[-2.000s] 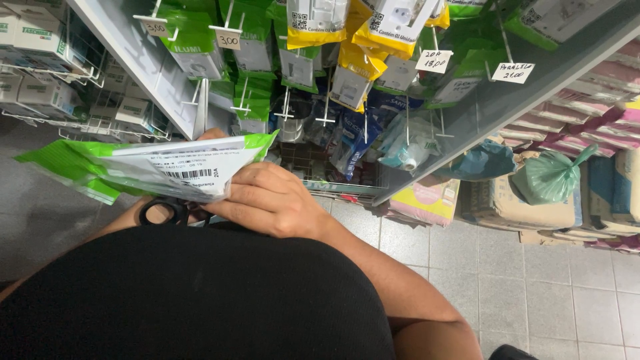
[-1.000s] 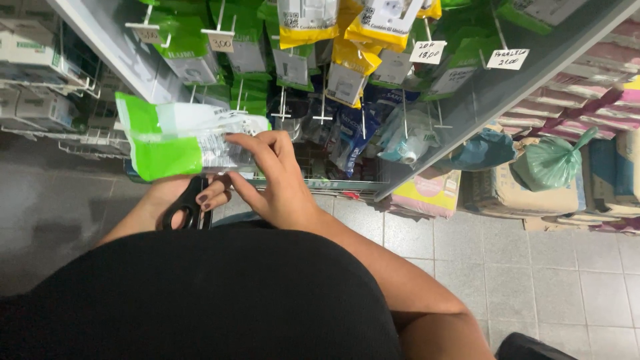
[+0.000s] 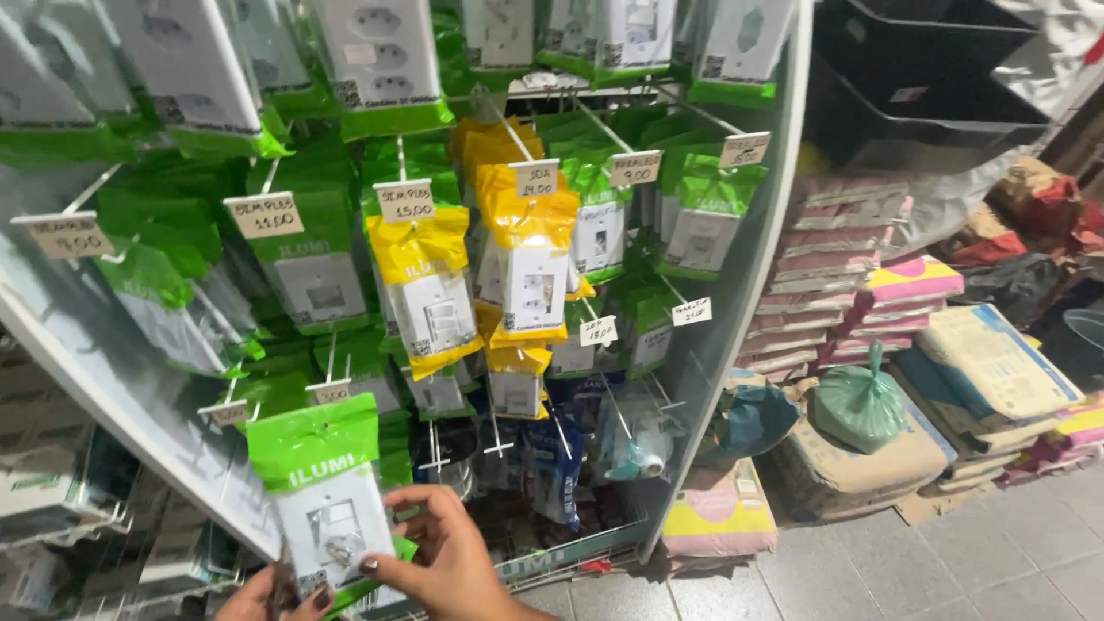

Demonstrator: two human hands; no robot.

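Observation:
A green and white Ilumi packet with a light-switch plate inside stands upright at the lower left, its front towards me. My right hand grips its lower right edge, thumb across the front. At its lower left corner my left hand holds it with the fingertips; most of that hand is cut off by the frame's bottom. Behind it hang green packets on hooks with handwritten price tags. Yellow packets hang in the middle of the rack.
The rack's grey side panel runs down to the tiled floor. To its right are stacked bags, a tied green plastic bag and black bins. Wire shelves with boxes stand at the left.
The view has tilted up. The packet, tilted sideways before, is now upright with its front showing. The black scissors-like handle seen near my left hand earlier is out of sight.

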